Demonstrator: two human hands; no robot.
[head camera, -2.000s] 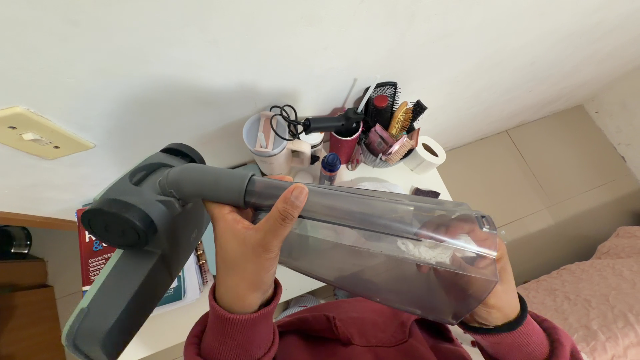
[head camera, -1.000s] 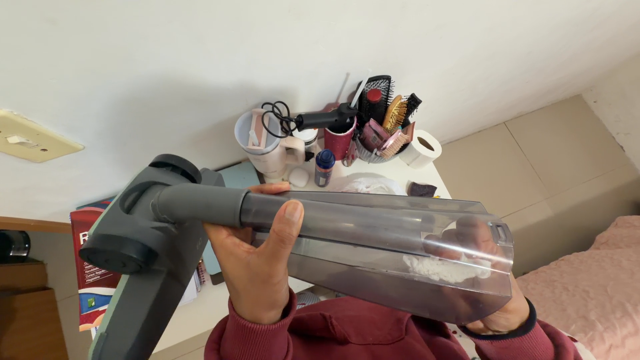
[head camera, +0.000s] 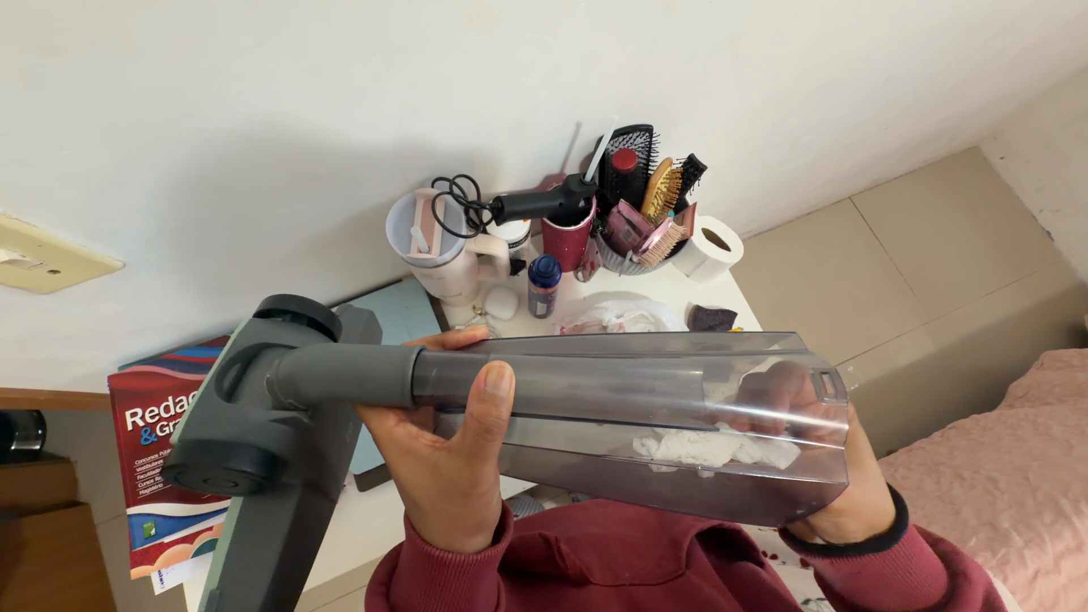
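A vacuum cleaner's clear smoky plastic dust container (head camera: 595, 382) lies across my view, held in both hands. My left hand (head camera: 450, 450) grips its left end from below, thumb on top, beside the grey plastic neck (head camera: 348, 374). That neck joins a grey-green floor head (head camera: 280, 476) with black round wheels, at the left. Supporting the container's far right end from underneath is my right hand (head camera: 837, 476), its fingers partly seen through the plastic. A crumpled white wad, perhaps paper or lint, (head camera: 718, 448) shows inside the container.
Beyond the container a white table (head camera: 727, 297) holds a large handled tumbler (head camera: 446, 272), a blue bottle (head camera: 544, 285), a red cup (head camera: 568, 238), hairbrushes (head camera: 659, 191) and a paper roll (head camera: 710, 248). Books (head camera: 161, 459) lie at the left. A pink-covered bed (head camera: 1003, 450) is at the right.
The container has tilted to lie more nearly level, its right end raised relative to the left. Both hands keep their hold. The white wad has shifted within the container.
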